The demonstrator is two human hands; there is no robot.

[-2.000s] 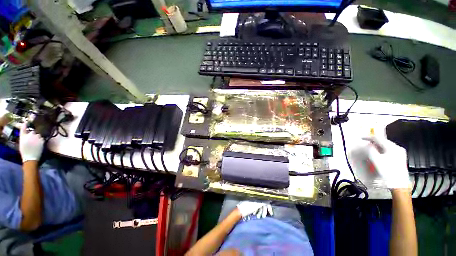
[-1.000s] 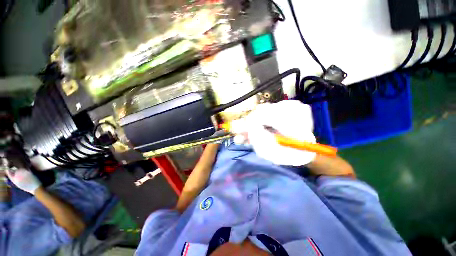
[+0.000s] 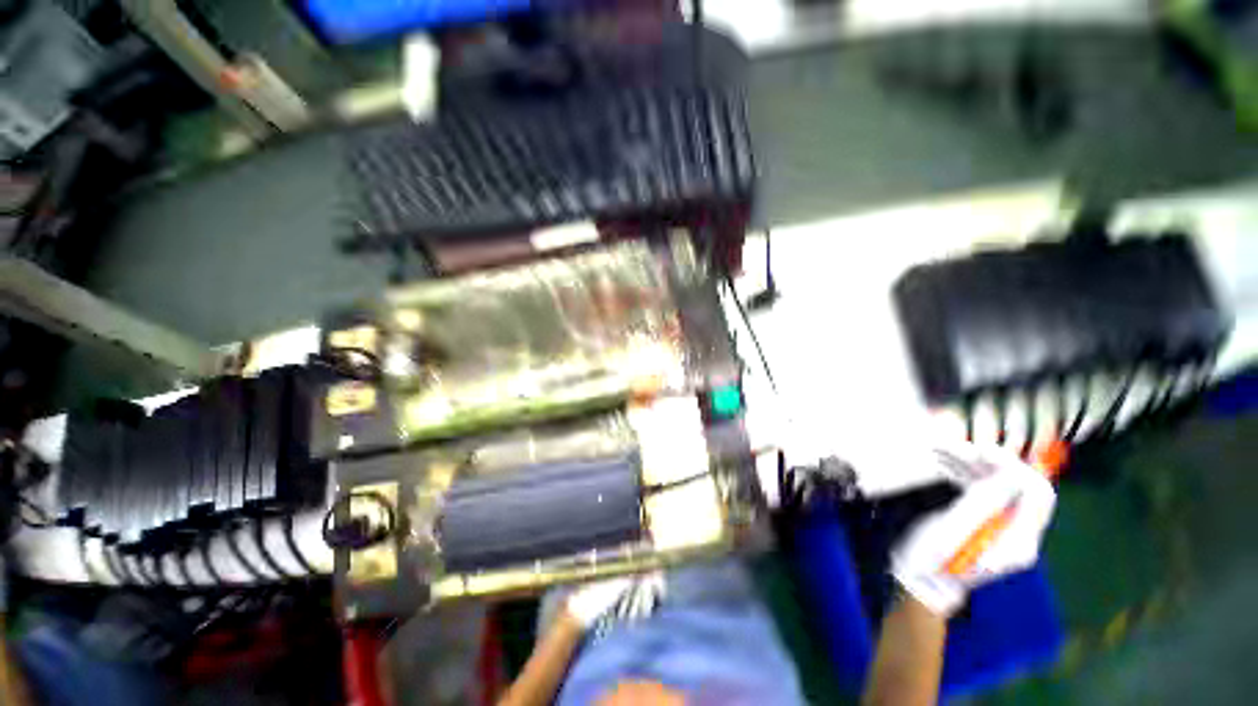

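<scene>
A black power adapter [image 3: 542,512] lies on the front plate of the test fixture [image 3: 531,338], with its cord leaving to the right. My right hand [image 3: 977,531], in a white glove, holds a thin orange stick [image 3: 982,541] at the front edge of the bench, just in front of the right adapter row [image 3: 1069,310]. My left hand [image 3: 615,601], also in a white glove, is low below the fixture's front edge at my lap. It is partly hidden and blurred, so its grip cannot be told.
Another adapter row [image 3: 173,455] stands left of the fixture, cords hanging in front. A black keyboard [image 3: 552,159] and blue-lit monitor [image 3: 400,14] are behind. A blue bin [image 3: 1014,628] is below the bench at right. A person's blue sleeve [image 3: 83,669] shows at lower left.
The view has swung back up and round. My right hand has moved from close to my body by the adapter to the right adapter row, still holding the orange stick. My left hand shows again.
</scene>
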